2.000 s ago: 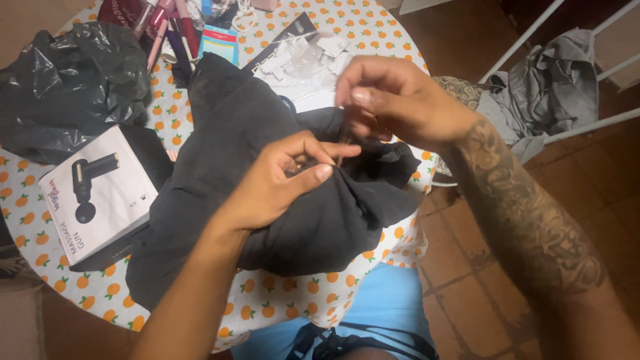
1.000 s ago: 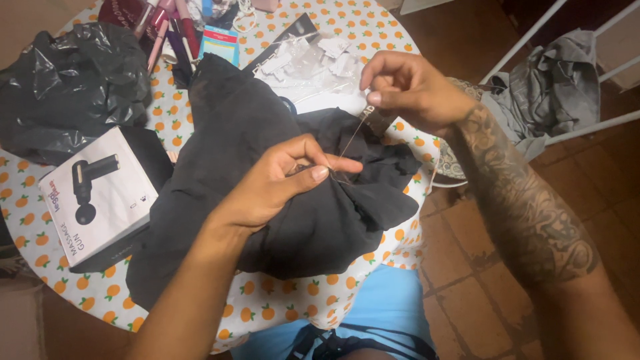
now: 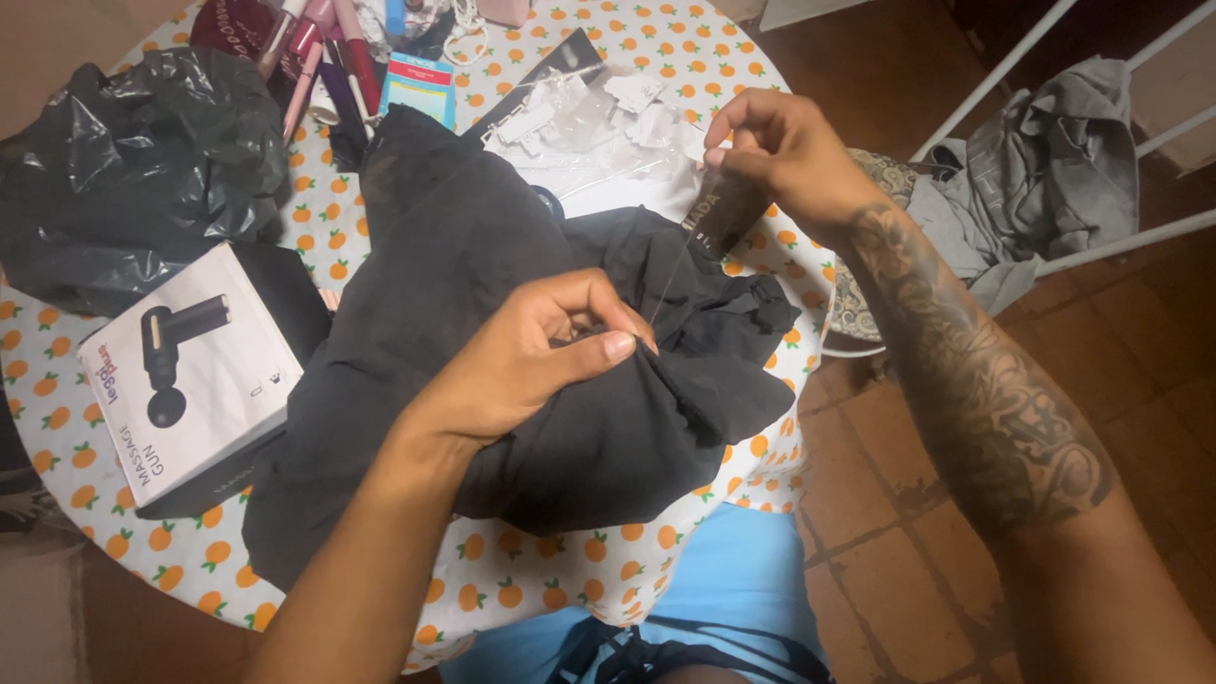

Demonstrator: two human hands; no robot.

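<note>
Black fabric (image 3: 456,247) lies bunched across the round table. My left hand (image 3: 560,351) pinches a fold of it between thumb and forefinger. My right hand (image 3: 779,157) is raised above the fabric's right side, thumb and fingertips together. A thin thread (image 3: 674,275) runs taut from the pinched fold up toward my right fingertips. Whether a needle is between those fingertips cannot be told. A dark packet or card with printing (image 3: 727,209) is partly visible below my right hand.
A massage gun box (image 3: 195,370) and a black plastic bag (image 3: 142,171) stand at left. Pens or cosmetic tubes (image 3: 323,57) lie at the back beside a blue card packet (image 3: 418,85). Clear plastic with white pieces (image 3: 608,133) lies behind the fabric. Grey cloth (image 3: 1054,171) hangs on a chair at right.
My right hand was close to my left hand two seconds ago and has moved up and away, the thread now stretched between them. My left hand keeps its pinch on the black fabric.
</note>
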